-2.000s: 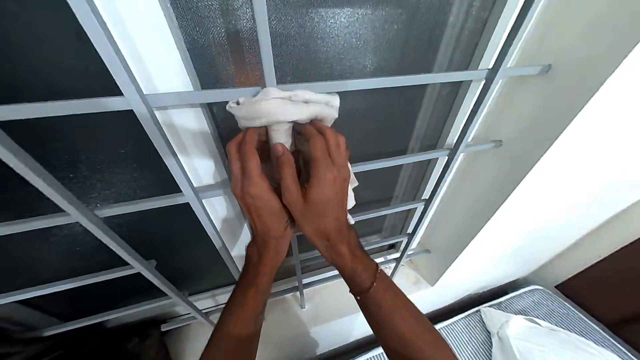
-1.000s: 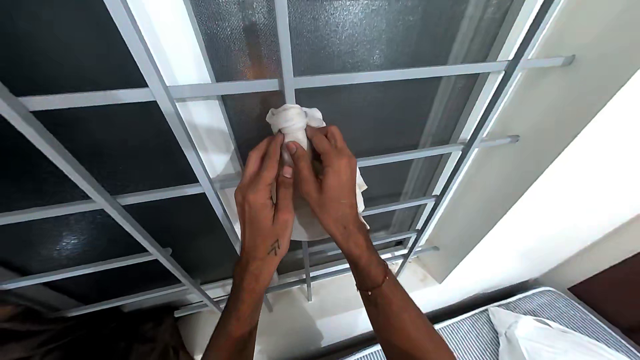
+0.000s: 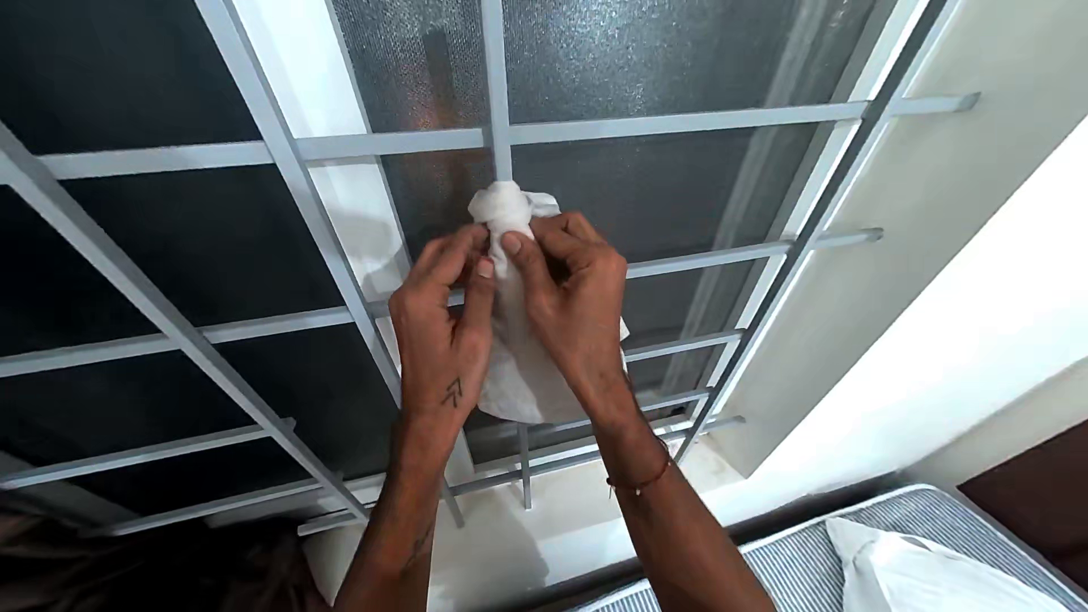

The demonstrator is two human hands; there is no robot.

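Observation:
A white cloth (image 3: 518,365) is wrapped around an upright bar of the grey metal window grille (image 3: 497,76), bunched at its top with the rest hanging below. On its left side, my left hand (image 3: 446,323) pinches the cloth just under the bunched part. My right hand (image 3: 578,297) grips it from the right, thumb on the front of the cloth. The fingers behind the cloth are partly hidden.
Textured glass panes (image 3: 671,51) lie behind the grille. Below is a pale window sill (image 3: 484,552). A striped mattress (image 3: 790,552) with a white cloth item (image 3: 926,569) is at the lower right. Dark fabric (image 3: 153,565) fills the lower left.
The cloth's wide bunched top has become narrower and tighter around the bar. It sits farther below the upper crossbar than two seconds ago. Both hands have stayed on it, with the fingers shifted.

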